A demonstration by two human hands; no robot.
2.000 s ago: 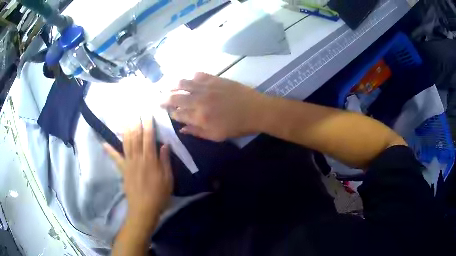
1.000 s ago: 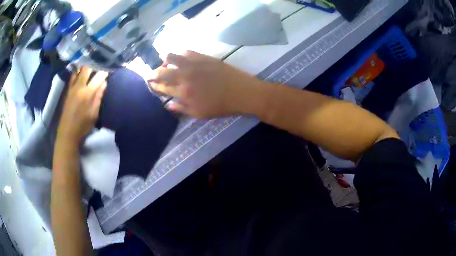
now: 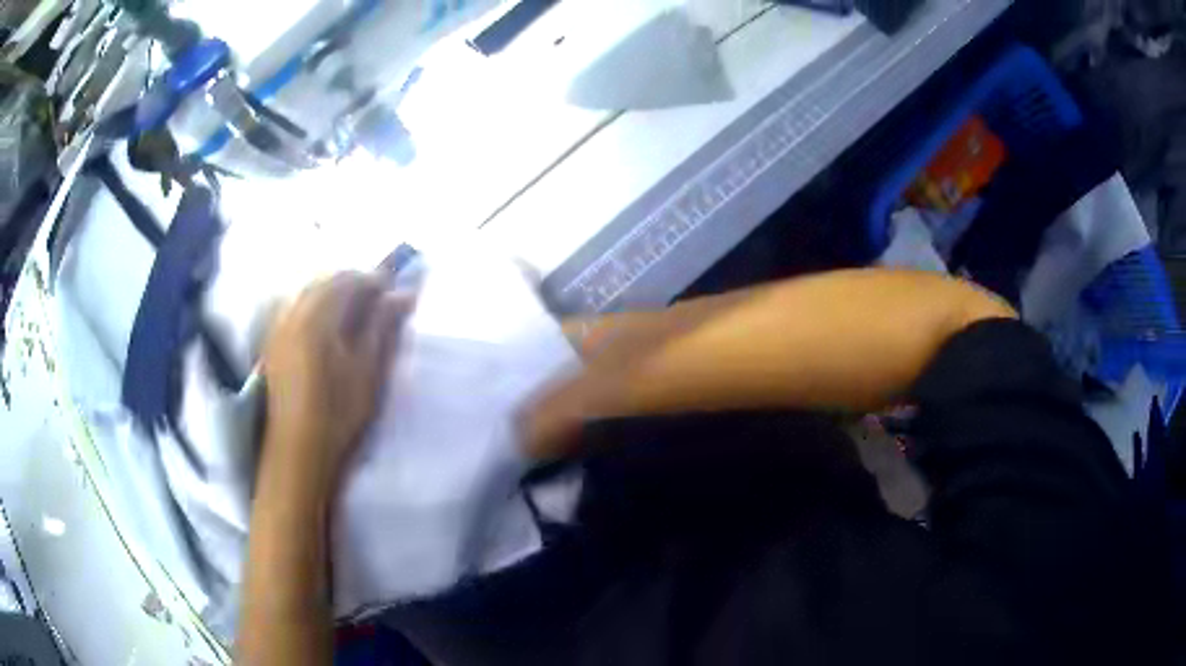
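A light grey garment panel (image 3: 442, 442) lies over the front edge of the sewing table and hangs towards my lap. My left hand (image 3: 325, 351) is on its left part, fingers bent at the cloth; the fingertips are blurred. My right hand (image 3: 566, 403) is blurred at the panel's right side, and its fingers are partly hidden, so its hold is unclear. A navy piece (image 3: 169, 312) lies on grey cloth at the left. The sewing machine's needle area (image 3: 377, 137) is above my hands, washed out by the lamp.
A pale grey pointed piece (image 3: 657, 65) lies on the white table. A ruler (image 3: 728, 189) runs along the front edge. A blue basket (image 3: 1041, 85) with an orange item (image 3: 962, 163) stands below at right. A dark strip (image 3: 514, 24) lies near the machine.
The grey panel now covers the place before me where navy cloth lay. My left hand has moved right and down. My right hand has moved down from the needle area to the panel's right side.
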